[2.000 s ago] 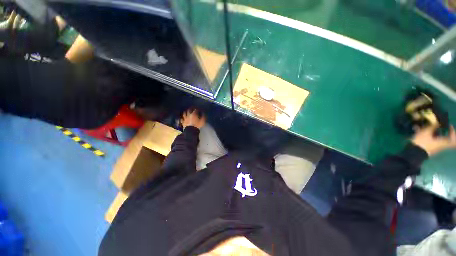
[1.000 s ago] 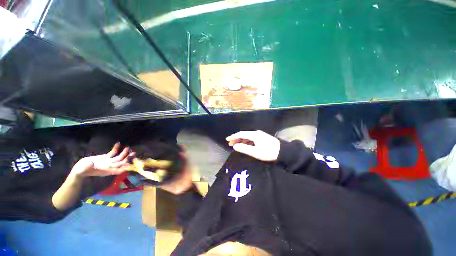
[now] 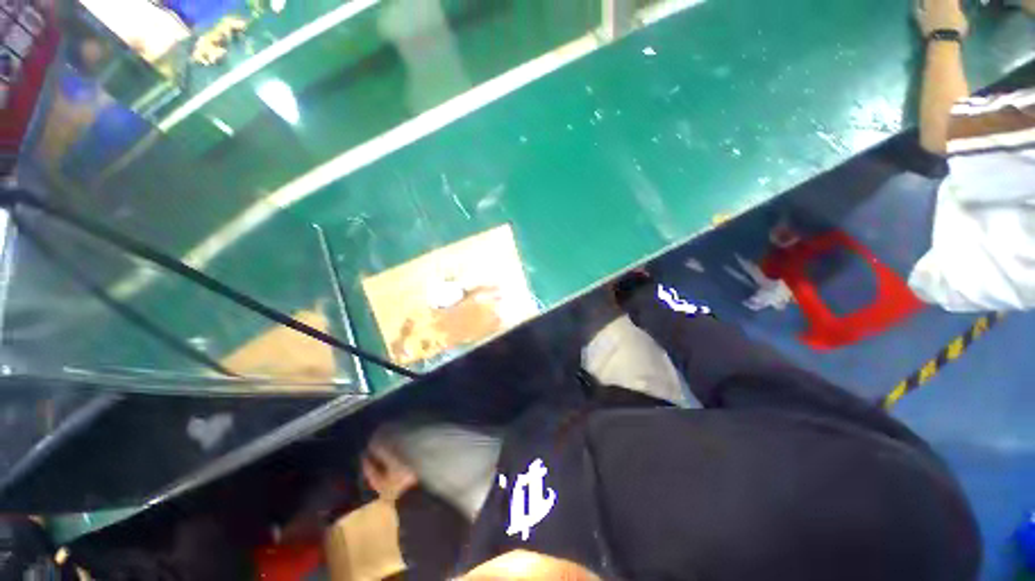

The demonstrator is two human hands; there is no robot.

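A tan cardboard sheet (image 3: pixel 495 257) with brown wet-looking stains lies on the green bench, with a small white dish (image 3: pixel 449 295) on it. My left hand (image 3: pixel 388 469) is small and blurred beside my leg, below the bench edge. I cannot tell whether it holds anything. My right sleeve reaches to the bench edge, and the hand beyond it does not show. The black piece with yellowish bits is not visible.
A glass-sided panel (image 3: pixel 170 306) stands left of the sheet. An open carton (image 3: pixel 365 542) is by my left arm. A red stool (image 3: pixel 846 289) and another person's forearm (image 3: pixel 940 97) are at the right.
The view has swung right. The black piece, in my left hand with another person's hand at it one second ago, has gone from sight. My right hand has moved from my lap toward the bench edge.
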